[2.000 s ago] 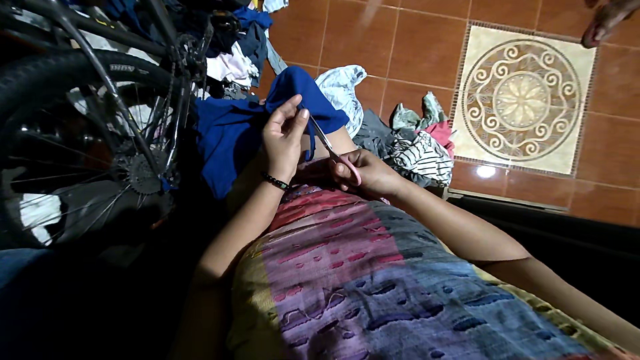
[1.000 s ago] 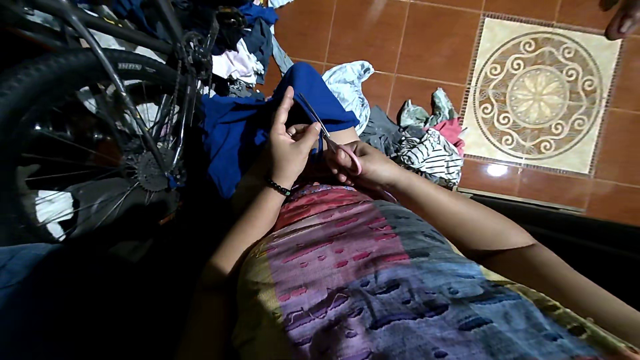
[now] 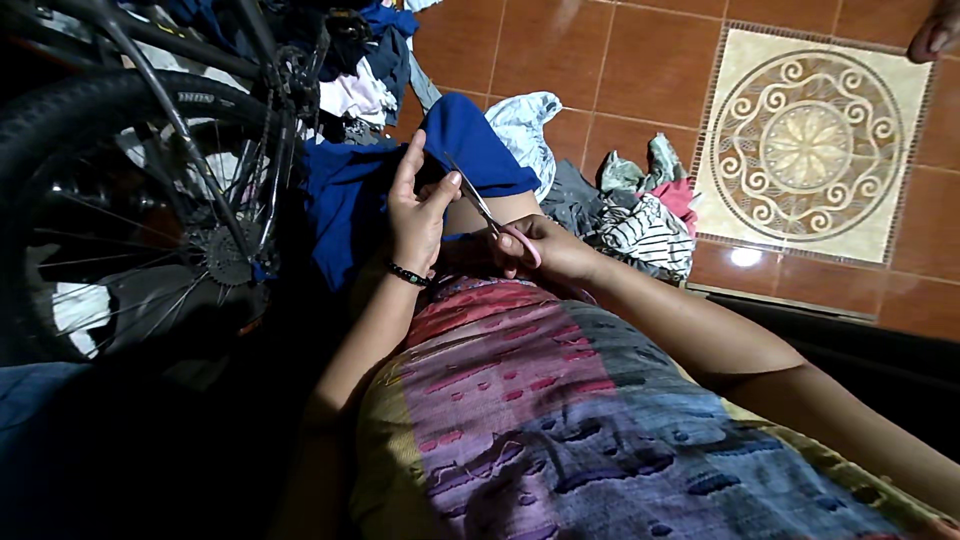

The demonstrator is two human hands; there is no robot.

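Note:
My right hand (image 3: 544, 247) holds a pair of scissors (image 3: 486, 210) by the pink handles, with the metal blades pointing up and left. My left hand (image 3: 420, 210), a dark beaded bracelet at its wrist, is raised beside the blades with the index finger extended and the thumb near them. Whether anything thin is between its fingers cannot be told. Blue cloth (image 3: 469, 150) lies over my knee behind the blades, and more of it hangs to the left.
A bicycle wheel (image 3: 180, 97) and frame stand close at the left. Piled clothes lie behind them. A striped cloth (image 3: 649, 232) and other garments lie on the tiled floor beyond my knee. Part of a person's foot (image 3: 934, 37) shows at the upper right.
My left index finger, bent toward the thumb two seconds ago, is now extended upward. The scissors remain in my right hand, and their blades now point more to the left.

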